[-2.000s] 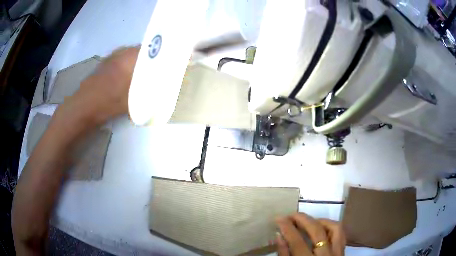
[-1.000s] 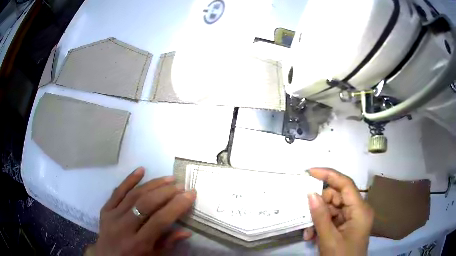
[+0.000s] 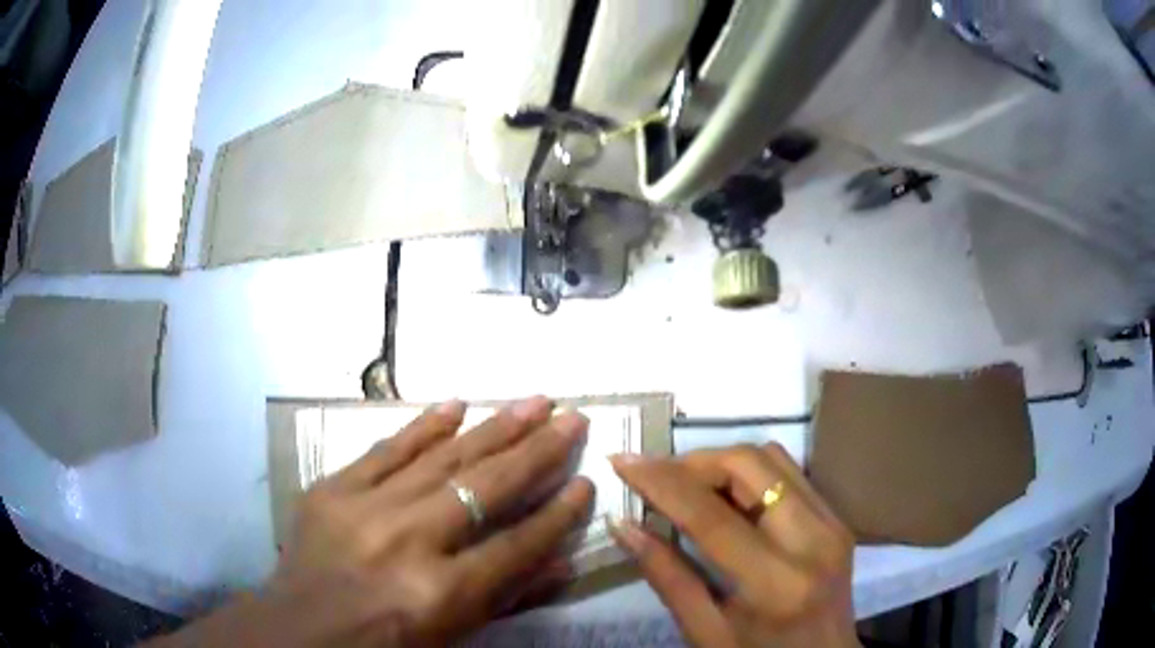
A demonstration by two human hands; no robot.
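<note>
The white template (image 3: 611,437) lies on a grey-beige flap piece (image 3: 281,481) at the front. The cloth shows as a border around it. My left hand (image 3: 443,513) lies flat on the template, palm down, covering most of it. My right hand (image 3: 747,538) is at the template's right end, thumb and index fingertips apart on its surface. Something dark shows beneath its fingers; I cannot tell what, or whether it is held. The template's lower point is hidden by the hands. The presser foot (image 3: 547,247) is behind the template.
Sewn flaps (image 3: 342,177) lie behind and left of the needle. A single flap piece (image 3: 86,367) is at left, and a brown stack (image 3: 925,456) at right. The machine head and tension dial (image 3: 746,277) are above the bed. Dark snips (image 3: 893,187) lie behind the dial.
The template came onto the front cloth between the first two frames. Now my left hand has moved from its left edge onto its middle. The view has shifted, moving the machine left.
</note>
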